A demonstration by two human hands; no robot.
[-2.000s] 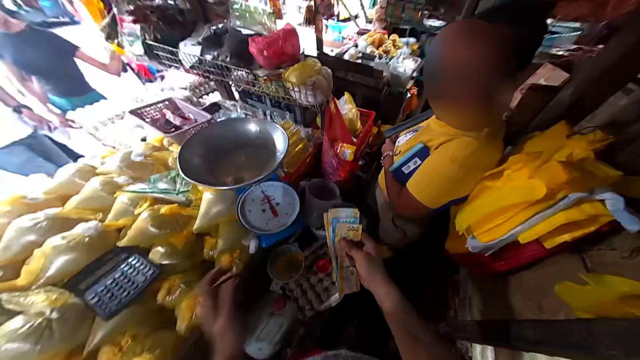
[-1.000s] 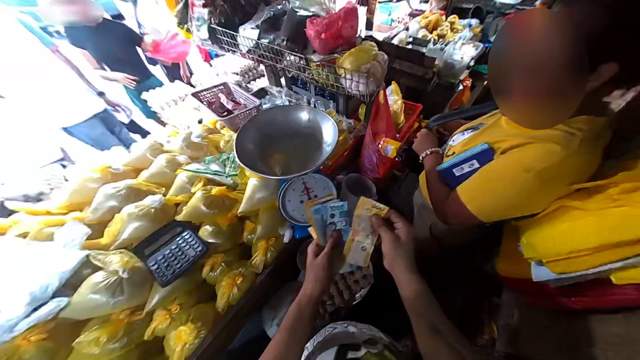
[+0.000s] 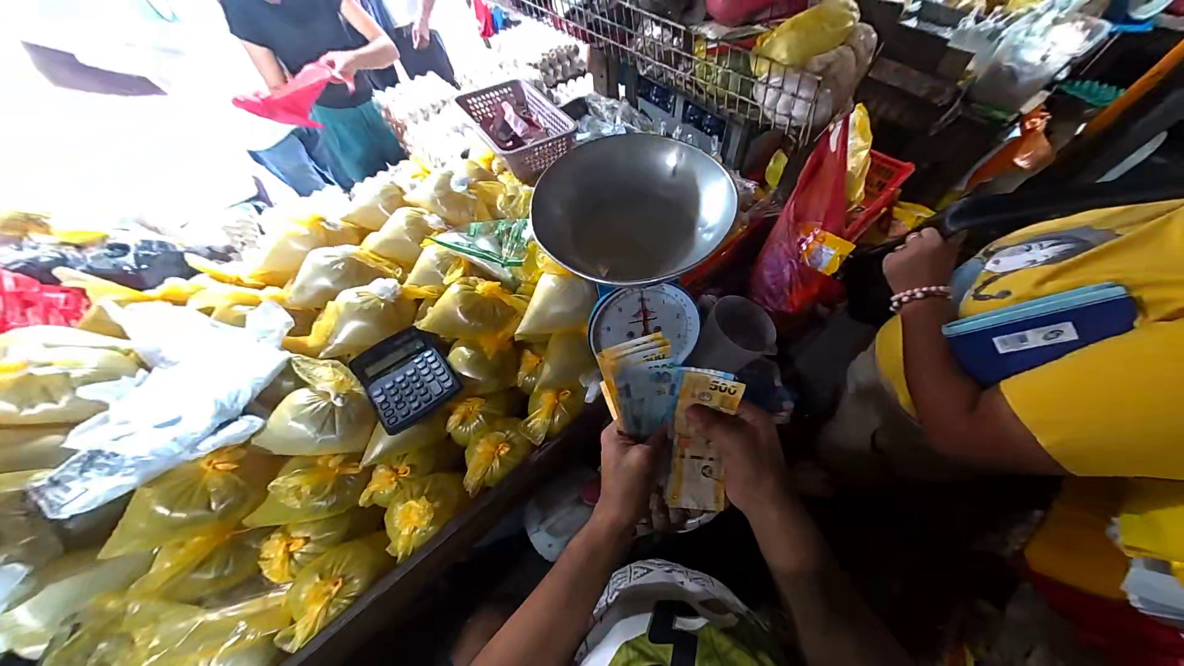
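My left hand (image 3: 631, 467) is closed around a fanned bunch of banknotes (image 3: 640, 384), orange-yellow and blue. Close on its right, my right hand (image 3: 740, 449) grips yellow banknotes (image 3: 700, 444), the top one marked 500, with a blue edge behind. The two bunches touch or nearly touch. Just beyond the notes stands a dial scale (image 3: 645, 324) with a wide metal pan (image 3: 635, 208); the notes cover the lower part of its dial. A grey plastic jug (image 3: 737, 333) is right of the dial. The fingertips under the notes are partly in shadow.
Knotted yellow plastic bags (image 3: 319, 407) fill the left side, with a calculator (image 3: 405, 380) on them. At right a person in a yellow shirt (image 3: 1101, 388) has a blue booklet (image 3: 1041, 333) under an arm. Beyond are a plastic basket (image 3: 518, 129), a wire rack (image 3: 684, 55) and a red bag (image 3: 807, 222).
Two seconds ago the left hand was apart from the notes, which were in my right hand; now both hands hold some. The view has shifted. A person beyond the bags now stretches a pink bag.
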